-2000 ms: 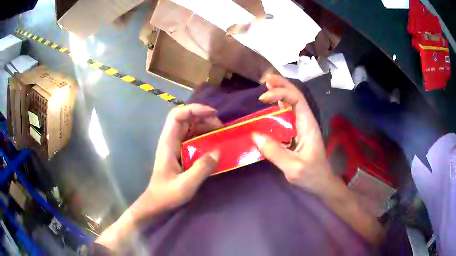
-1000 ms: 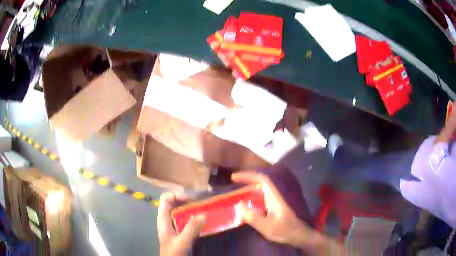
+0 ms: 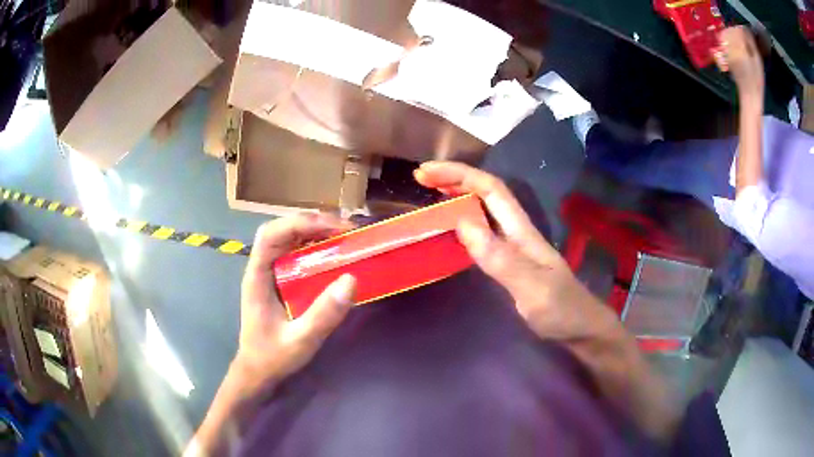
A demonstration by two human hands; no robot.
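Observation:
A glossy red retail box with thin yellow edges is held between my two hands, above my lap. It is folded into a long shape and tilts up towards the right. My left hand grips its left end, with the thumb on the near red face. My right hand grips its right end, with the thumb near the end and the fingers over the far side. The box's far side and underside are hidden.
Brown cartons with white paper sheets lie ahead. Another person's arm reaches to red boxes on the green bench at upper right. A red stool stands right; a carton stands left, near yellow-black floor tape.
The view has swung down again from the bench. The box is turned to show two long red faces, still in both hands. The other person's arm now reaches the red boxes.

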